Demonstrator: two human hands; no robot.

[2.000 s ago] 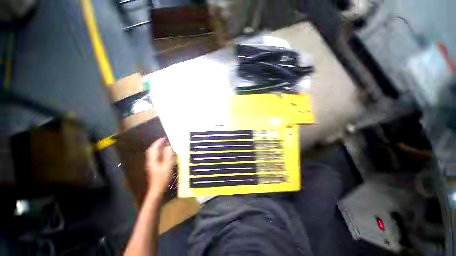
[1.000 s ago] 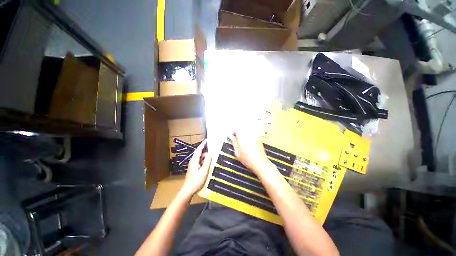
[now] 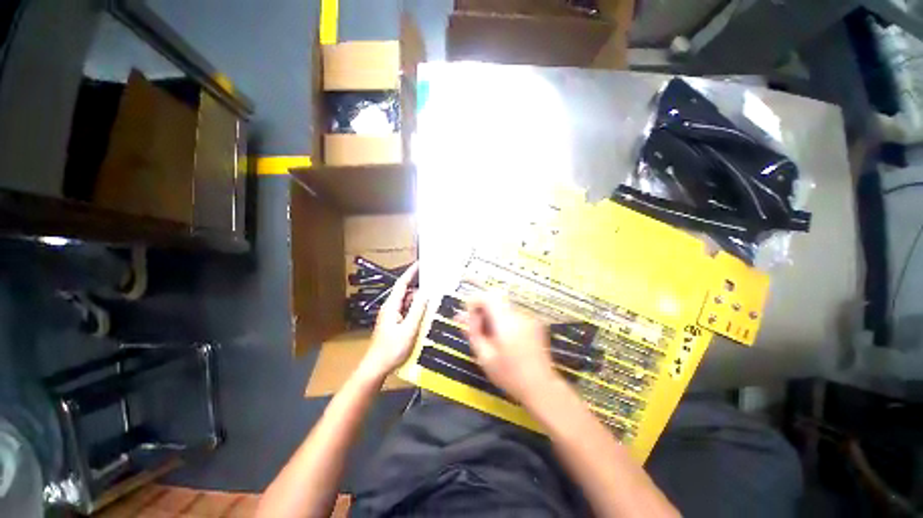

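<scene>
A yellow slotted template lies tilted over the table's front edge and my lap. Several black zipper strips lie in its lower slots; the upper slots look bare and metallic. My left hand is at the template's left edge, fingers curled beside the carton; something dark shows at its fingers, but its grip is unclear. My right hand is over the strips, blurred, with fingers curled near their left ends; it covers their middle, and whether it pinches one is unclear. Black strip parts show right of it.
An open carton with loose black strips stands left of the shiny metal table. A clear bag of black zippers lies at the table's far right. Another carton stands behind, and a metal-framed stand is lower left.
The top slot, black a second ago, now looks bare. My right hand has moved down over the lower strips and its fingers have curled. My left hand stays near the left edge.
</scene>
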